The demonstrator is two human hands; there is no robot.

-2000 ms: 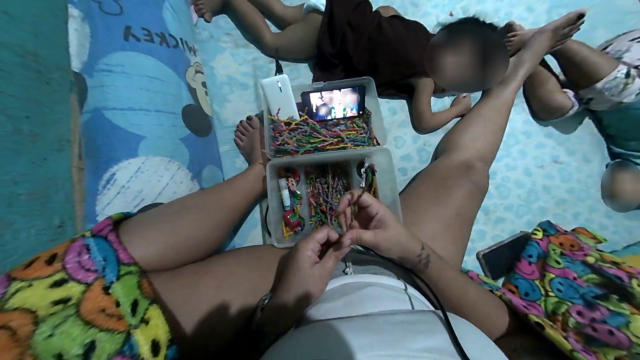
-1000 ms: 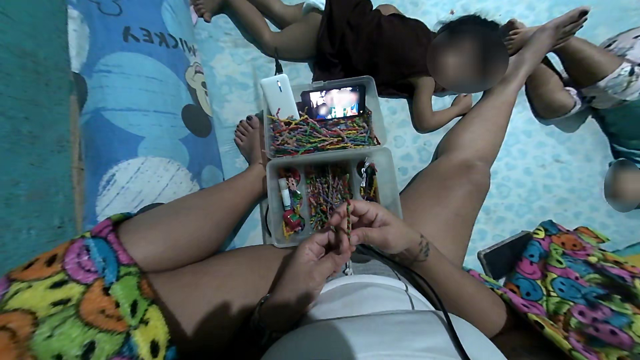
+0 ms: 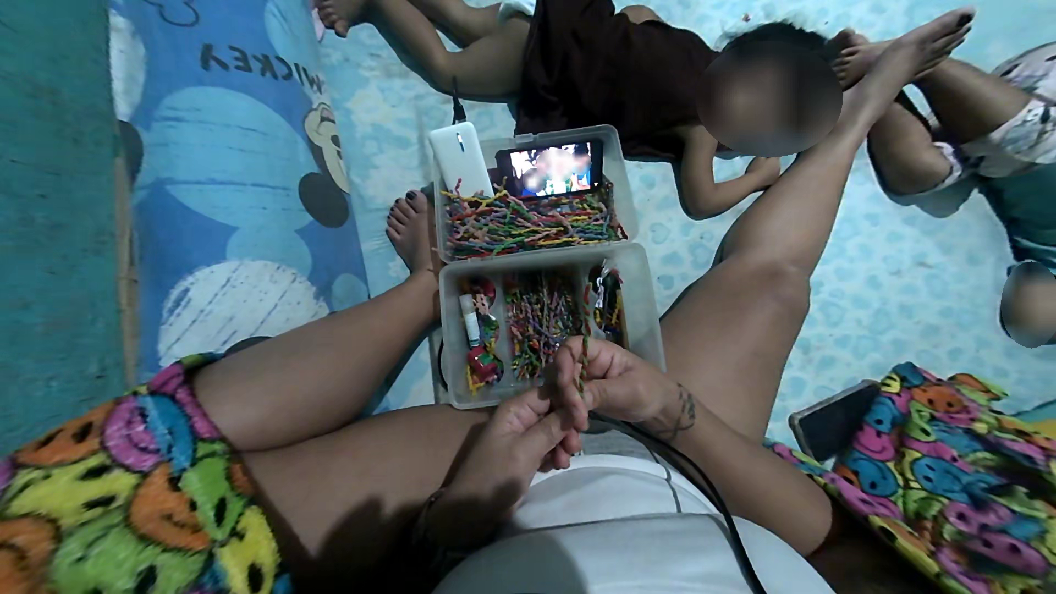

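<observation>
My right hand (image 3: pixel 615 379) pinches a twisted multicoloured cord (image 3: pixel 586 338), which stands up between its thumb and fingers. My left hand (image 3: pixel 528 437) meets it from the left, fingertips together at the cord's lower end. Just beyond both hands lies a divided clear plastic box (image 3: pixel 652 305), its middle compartment full of short twisted cords (image 3: pixel 540 318). A small white tube (image 3: pixel 470 322) and a red item (image 3: pixel 481 363) are in the left compartment. More twisted cords (image 3: pixel 528 227) fill the box's open lid (image 3: pixel 623 190), below a lit phone (image 3: pixel 554 169) and a white power bank (image 3: pixel 460 157).
My bare legs (image 3: pixel 742 272) flank the box. A person in dark clothing (image 3: pixel 610 74) lies beyond it, and another person's legs (image 3: pixel 949 124) are at upper right. A dark phone (image 3: pixel 833 417) rests beside colourful fabric (image 3: pixel 940 470). A blue printed cushion (image 3: pixel 223 190) lies left. A black cable (image 3: pixel 701 478) crosses my lap.
The cord now shows upright above my right fingers. Both hands have shifted slightly, still close together over my lap.
</observation>
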